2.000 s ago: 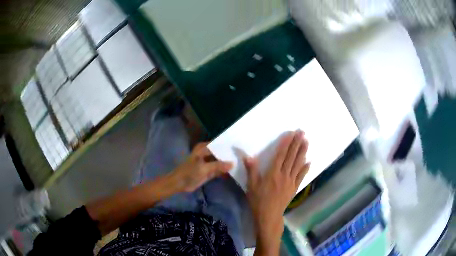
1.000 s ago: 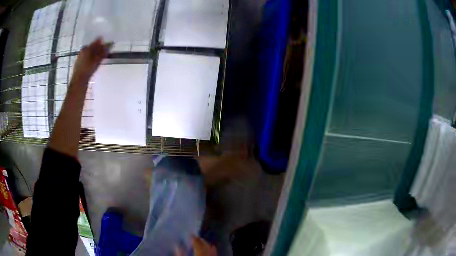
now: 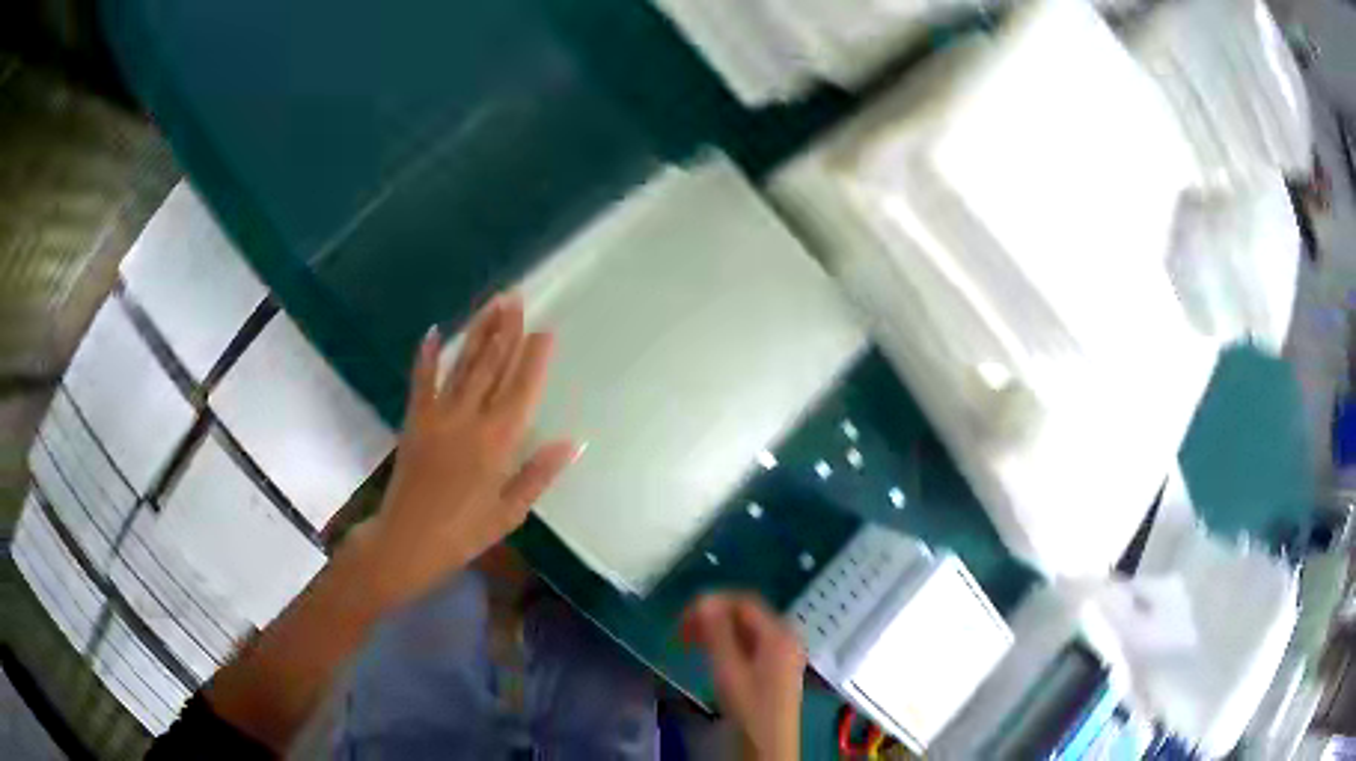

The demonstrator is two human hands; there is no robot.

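Note:
A pale grey-green stack of sheets, likely panel glass (image 3: 684,357), lies on the dark green bench. My left hand (image 3: 476,431) is spread over its near left edge, fingers apart, with nothing seen lifted. My right hand (image 3: 748,654) is blurred, low in the picture beside the small whitish support box (image 3: 930,647), its fingers partly curled; whether it holds anything is unclear. The box has a bright white top and a side with rows of small holes.
A wire rack of white-faced panels (image 3: 238,520) stands at left. White sheet piles (image 3: 1041,208) lie at far right. Small white scraps (image 3: 822,468) lie between stack and box. Red and yellow scissors loops (image 3: 860,736) show by the box. The blue cell pile (image 3: 1093,729) is at lower right.
The view has turned from the rack back to the bench. My left hand has moved from over the rack onto the grey-green stack. The white sheet handled earlier is no longer under my hands.

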